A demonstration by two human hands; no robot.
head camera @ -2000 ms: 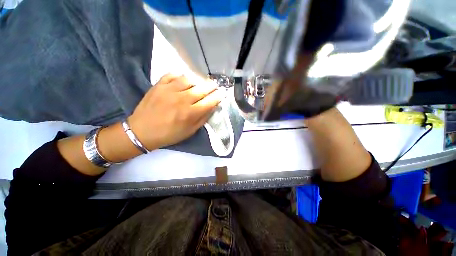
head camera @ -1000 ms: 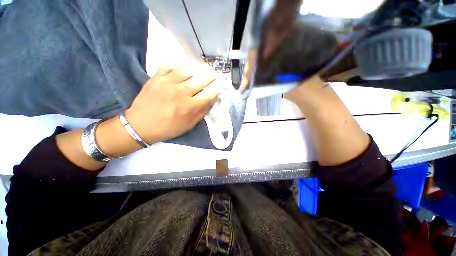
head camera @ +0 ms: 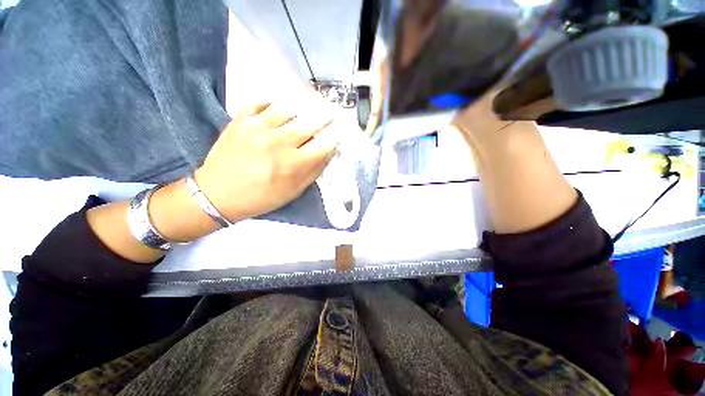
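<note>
The grey garment (head camera: 100, 100) lies in folds left of the sewing machine head (head camera: 309, 31), with a part running under my left hand. The white strip (head camera: 340, 205) curls in a narrow loop on the grey edge, below the presser foot (head camera: 334, 91). My left hand (head camera: 267, 158) lies flat on the garment, fingertips pressing it beside the foot; glare washes out the fingertips. My right hand is mostly hidden behind the blurred guard (head camera: 456, 54); its wrist and a bit of a finger (head camera: 377, 100) show near the foot. What it holds cannot be seen.
A pale ribbed knob (head camera: 609, 68) stands at upper right. A yellow tool (head camera: 645, 158) with a black cord lies on the table's right. A ruler strip (head camera: 417, 269) with a brown tab (head camera: 344, 257) runs along the front edge. Blue bins (head camera: 638, 282) and dark red cloth (head camera: 657, 360) are below right.
The view has shifted, so the ribbed knob and machine head sit higher. My right forearm has moved and its wrist is more upright. My left hand and the strip's loop have hardly moved.
</note>
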